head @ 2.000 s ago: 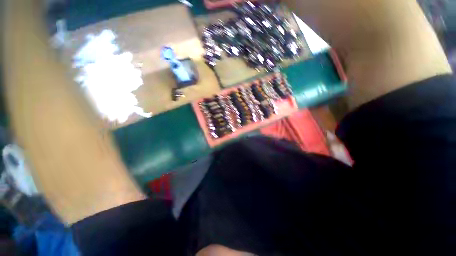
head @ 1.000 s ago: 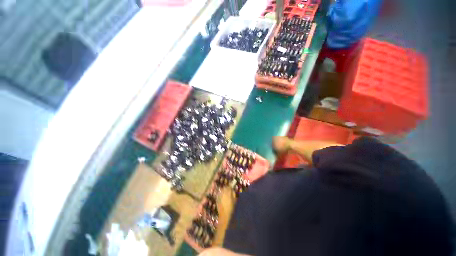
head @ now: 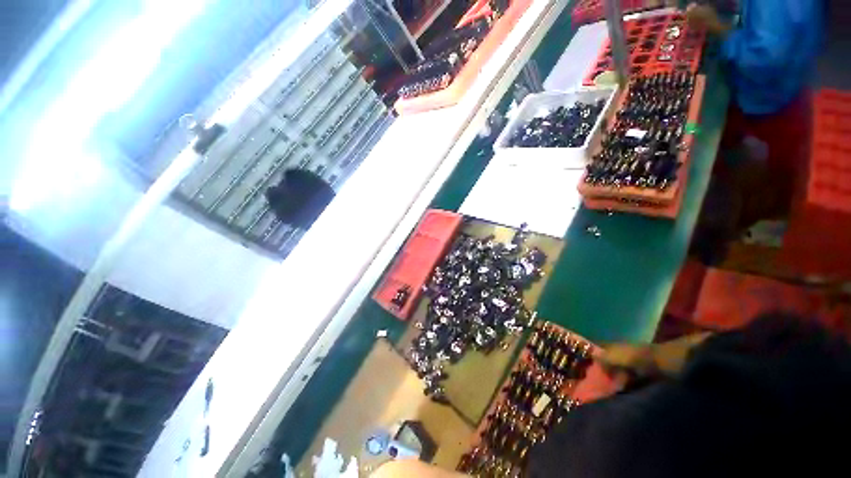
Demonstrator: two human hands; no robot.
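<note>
A salmon-red parts tray (head: 597,383) lies at the bench's near edge, filled with rows of small dark parts with a white piece on them. My right hand (head: 636,362), dark and blurred, is at the tray's right end; its grip is unclear. Bare skin of my left hand or forearm (head: 411,470) shows at the bottom edge, cut off; its fingers are hidden. A loose pile of black-and-silver parts (head: 476,294) lies on a tan board behind the tray.
A mostly empty red tray (head: 425,254) lies behind the pile. Farther right are white paper (head: 523,198), a white bin of dark parts (head: 504,152) and stacked filled trays (head: 639,203). A small fan (head: 377,444) stands near white pieces (head: 331,462). A person's blue sleeve (head: 770,56) and red crates (head: 830,177) are at right.
The view has swung toward the bench's right side and the overhead shelf. My right hand has come to the filled tray's right end. My left arm now barely shows at the bottom.
</note>
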